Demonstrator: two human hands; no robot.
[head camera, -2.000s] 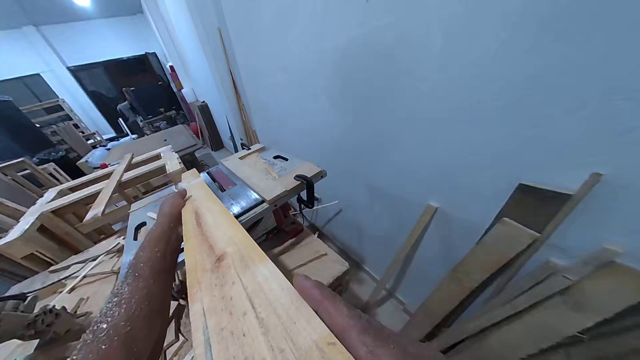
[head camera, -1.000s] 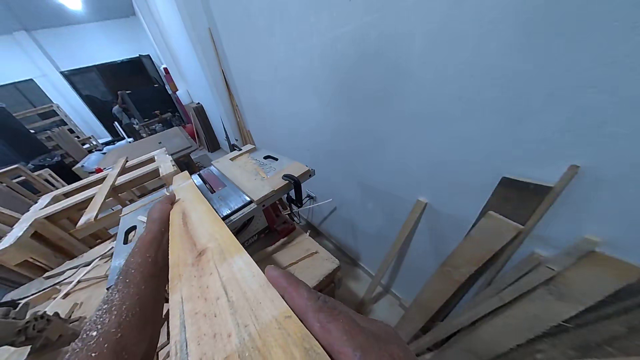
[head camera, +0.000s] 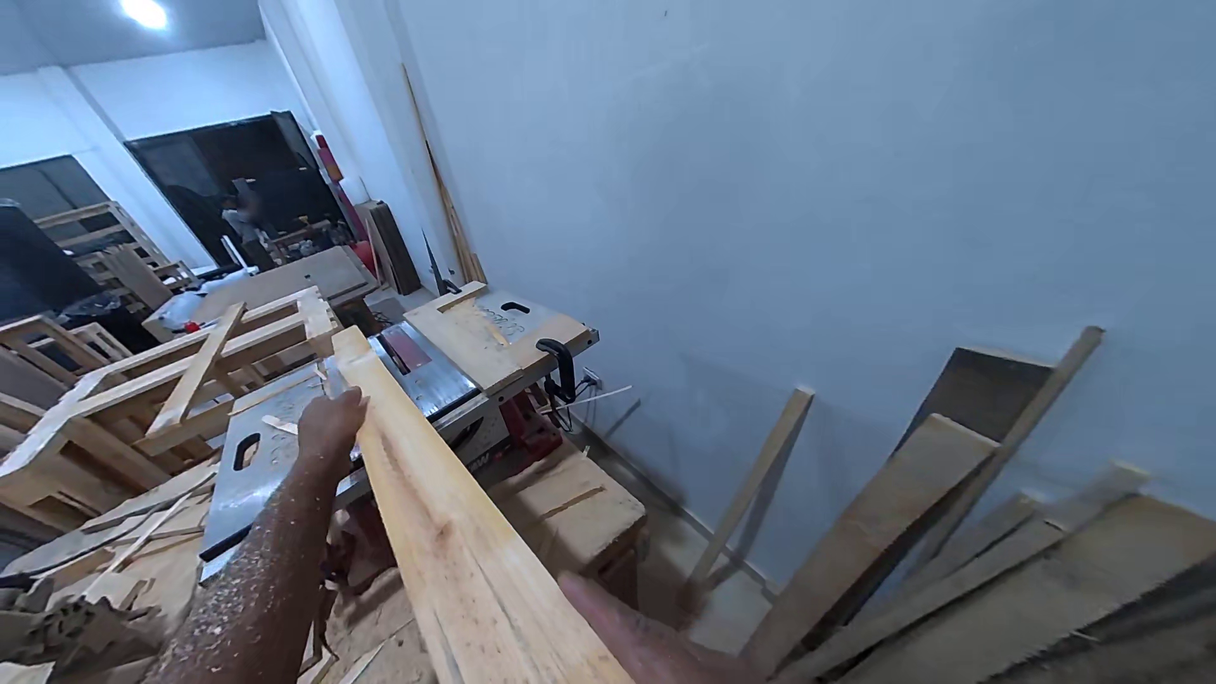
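A long wooden board runs from the bottom of the view up to a table saw, its far end over the near part of the saw's metal top. My left hand grips the board's left edge near that far end; sawdust covers the forearm. My right hand lies against the board's right edge at the bottom, its fingers partly hidden, so its hold cannot be fully seen. A wooden panel with a black clamp lies on the saw's right side.
Wooden frames stand left of the saw. Several boards lean on the wall at right. A wooden box stands below the saw's right side. Offcuts lie at lower left. Far back, a person is beside a dark opening.
The board and both hands keep nearly the same place beside the saw. The view has shifted slightly.
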